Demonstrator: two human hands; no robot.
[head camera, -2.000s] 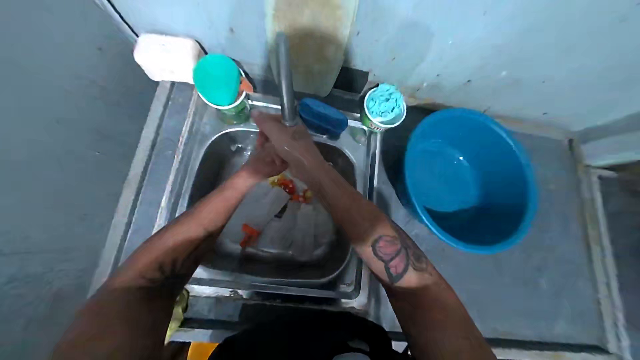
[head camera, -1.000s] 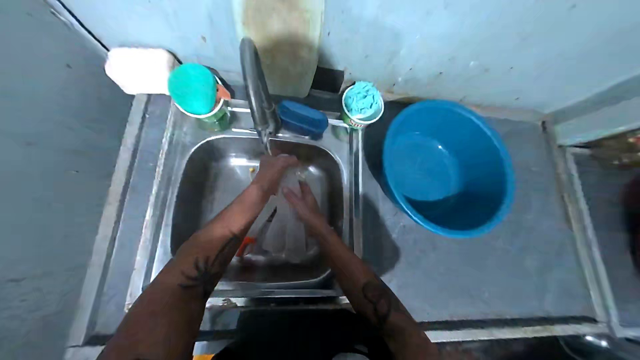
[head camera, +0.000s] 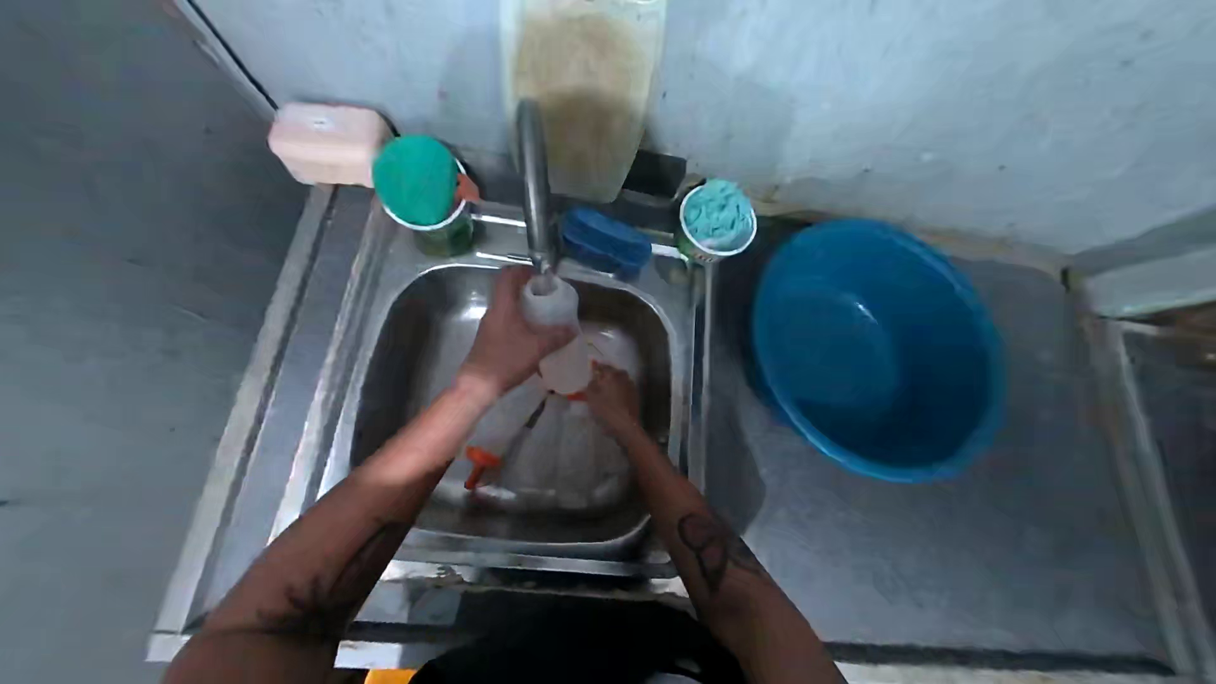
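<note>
My left hand (head camera: 513, 332) is closed around a translucent plastic bottle (head camera: 566, 353), its open mouth right under the spout of the metal faucet (head camera: 535, 180). Low in the steel sink (head camera: 399, 399), my right hand (head camera: 611, 394) is beside the bottle's lower end, close to orange pieces; its fingers are partly hidden, so I cannot tell whether it grips anything. An orange plastic piece (head camera: 482, 465) lies in the basin, with a thin dark object (head camera: 536, 413) near it. Further translucent items on the basin floor are hard to make out.
Behind the basin are a blue brush or sponge (head camera: 605, 242), a cup with a teal cloth (head camera: 719, 217) and a cup topped by a green round thing (head camera: 416, 180). A pale box (head camera: 330, 142) stands back left, a board (head camera: 584, 85) leans on the wall, and a blue basin (head camera: 879, 351) sits right.
A translucent bottle now shows upright in my left hand under the faucet. My right hand has moved away from the left, toward the right side of the sink.
</note>
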